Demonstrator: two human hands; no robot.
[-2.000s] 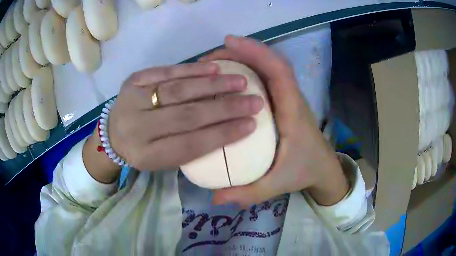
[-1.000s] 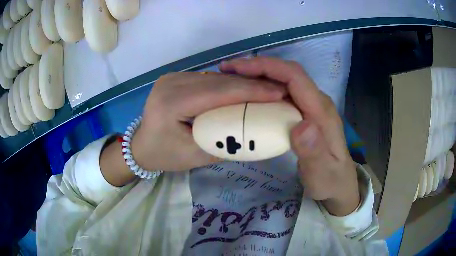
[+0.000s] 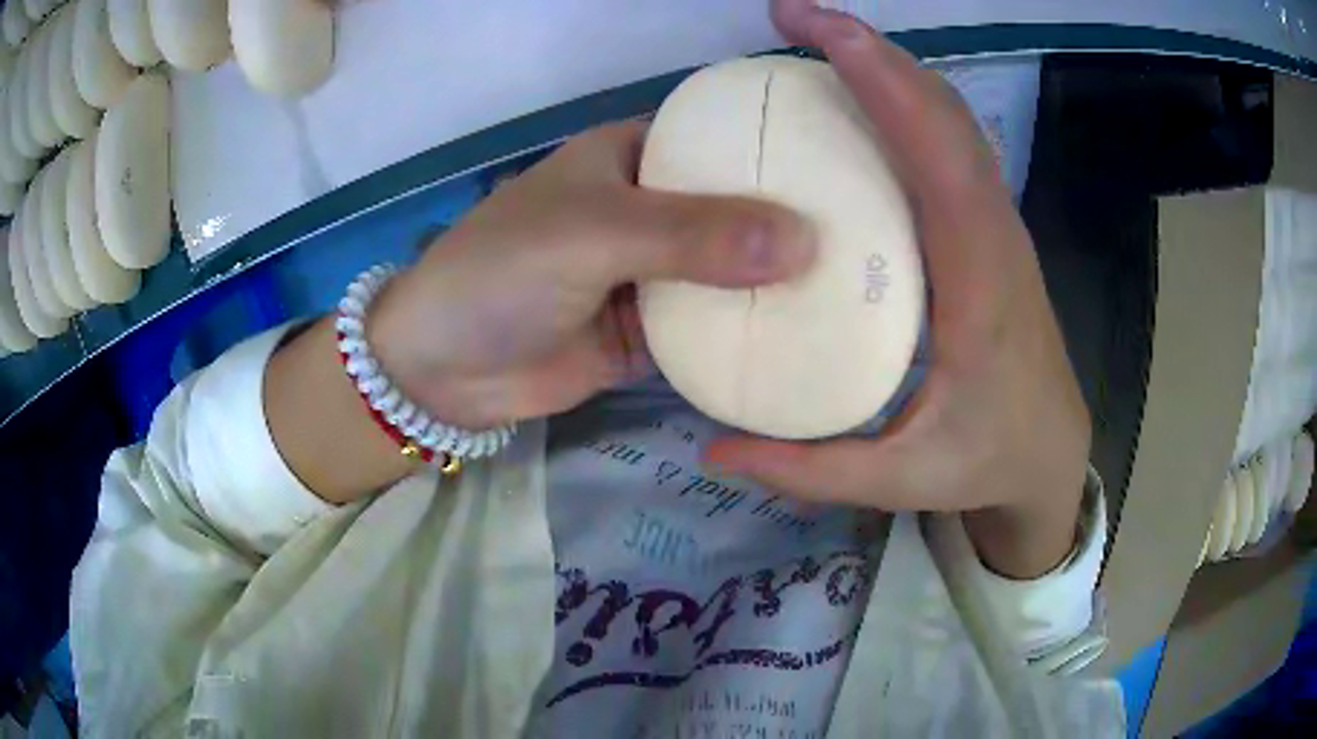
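Observation:
A cream oval housing (image 3: 838, 347) is held up in front of my chest, its broad face towards me. A thin seam runs down the face left of its middle, and small grey lettering shows right of the seam. My left hand (image 3: 535, 274) grips it from the left, thumb lying across the face over the seam, its other fingers mostly hidden behind it. My right hand (image 3: 968, 318) holds it around the right side, fingers at the upper right and thumb under the lower edge.
Rows of cream housings (image 3: 130, 181) stand on edge on the pale bench sheet (image 3: 390, 116) at upper left. The bench's dark green edge (image 3: 361, 188) curves across. At right, a brown carton (image 3: 1177, 347) holds whitish packing (image 3: 1293, 332) and more housings (image 3: 1257, 505).
The housing has turned from its narrow end with dark cut-outs to its broad face and has risen. My left thumb now lies on that face. Both hands still hold it.

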